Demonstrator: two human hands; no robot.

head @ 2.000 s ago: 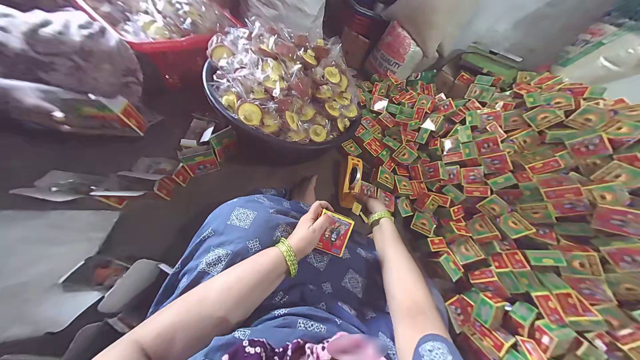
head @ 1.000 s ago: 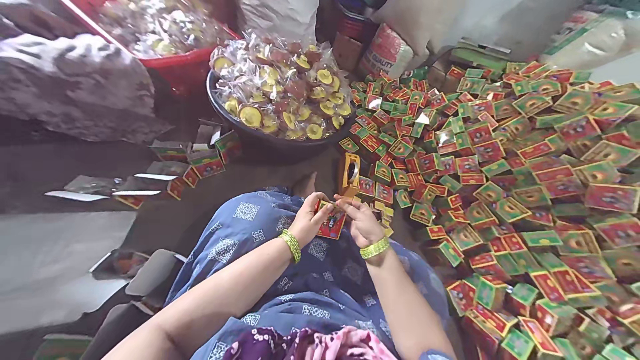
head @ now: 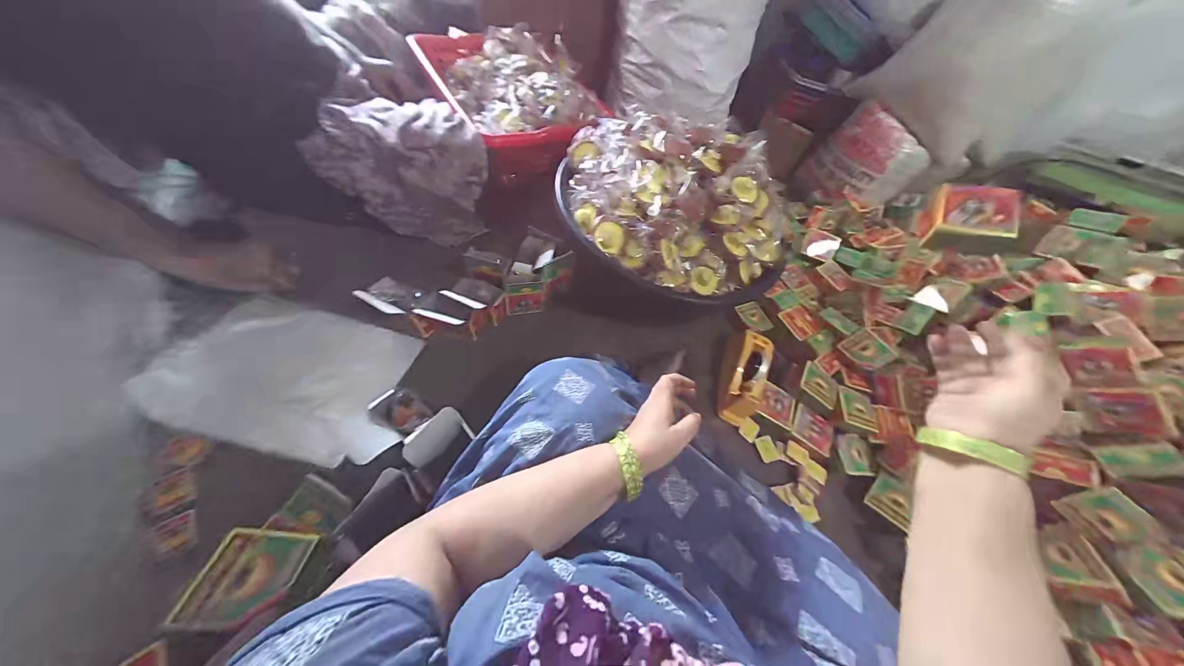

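Observation:
My left hand (head: 668,424) hangs over the lap of a blue patterned garment (head: 680,495), fingers apart and holding nothing. My right hand (head: 999,384) reaches out above a large heap of small red and green cardboard boxes (head: 1105,365); its palm shows and its fingers are spread, with a box in the air or on the heap beyond the fingertips. Between my hands, a yellow box with a round opening (head: 746,375) stands on the floor, with small yellow paper pieces (head: 803,476) in front of it. A red and yellow box (head: 976,213) lies at the back of the heap.
A dark round tub (head: 647,277) of plastic-wrapped yellow discs stands ahead, a red crate (head: 532,139) of wrapped items behind it. Open boxes (head: 524,296) lie left of the tub. Another person's arm (head: 222,264) reaches in at far left. A white sheet (head: 277,375) and flat box (head: 242,578) lie left.
My hands were together over my lap at a small red and yellow box; now they are apart, the right one out over the heap. The box is gone from my hands. The view has shifted left.

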